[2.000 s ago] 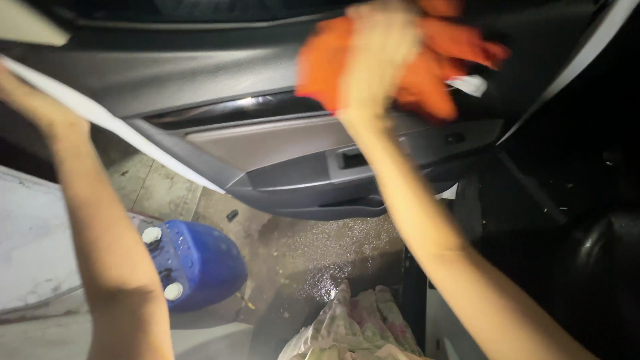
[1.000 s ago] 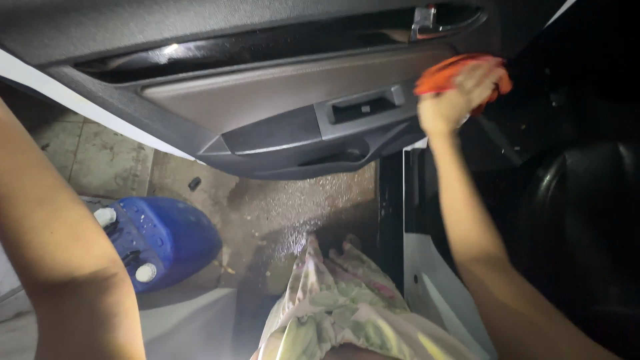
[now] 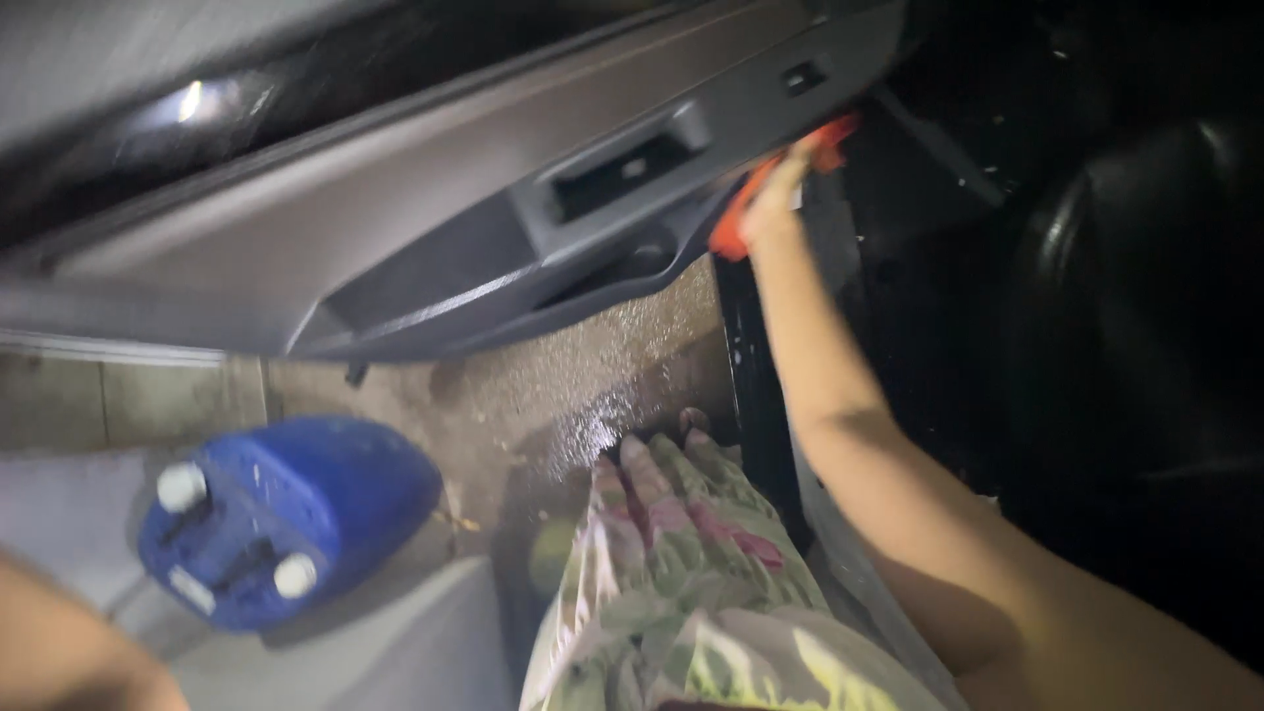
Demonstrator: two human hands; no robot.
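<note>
My right hand (image 3: 777, 202) holds an orange-red cloth (image 3: 731, 229) against the lower edge of an open car door's inner panel (image 3: 415, 168), at the end near the door opening. The cloth sticks out on both sides of the hand, and the fingers are blurred. Just left of the cloth is the door's lower storage pocket (image 3: 632, 259), with the grey armrest and its recessed pull handle (image 3: 622, 176) above. Of my left side only part of the arm shows at the lower left edge; that hand is out of view.
A blue plastic jerrycan (image 3: 336, 484) with white caps stands on the floor at the left. Wet concrete (image 3: 592, 395) lies below the door. A dark car seat (image 3: 1116, 247) is at the right, beyond the door sill. My patterned clothing (image 3: 691, 592) hangs at the bottom centre.
My right hand has moved with the cloth from the upper door panel to its end, then down to the lower edge. My left hand, seen at the door's edge two seconds ago, has left the view.
</note>
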